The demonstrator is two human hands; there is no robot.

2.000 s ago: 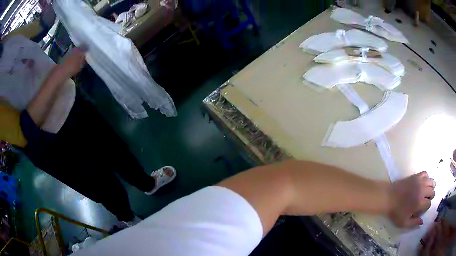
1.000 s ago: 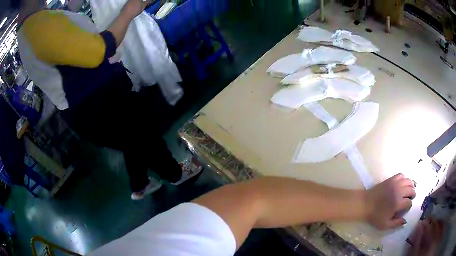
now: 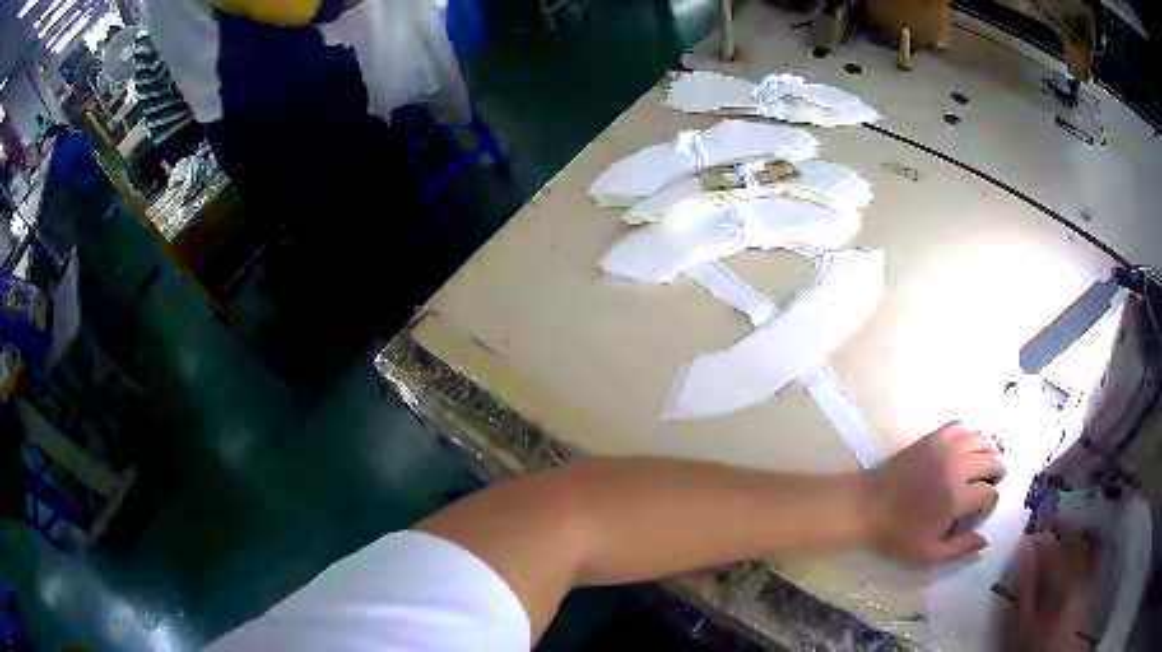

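Observation:
My left hand (image 3: 937, 497) rests low on the bright machine bed with its fingers curled beside the needle area. My right hand (image 3: 1055, 588) is blurred and dim at the lower right, close to it. Whether either hand holds fabric cannot be told. A white curved band (image 3: 1128, 580) stands at the right edge beside my right hand. A single white collar piece (image 3: 790, 334) lies across a narrow white strip (image 3: 839, 414), left of the needle. Several fanned white bundles (image 3: 733, 240) lie behind it, some tied at the middle.
A tan card (image 3: 749, 175) lies on one bundle. A grey flat bar (image 3: 1070, 326) sticks out from the machine (image 3: 1106, 401) at the right. The table's plastic-wrapped front edge (image 3: 478, 397) runs below my left arm. A person (image 3: 287, 83) with white cloth stands beyond the table.
The view has turned right, so the table and bundles sit further left. The grey bar has come into view. The other person has moved along the table's far side. My left hand stays by the needle area.

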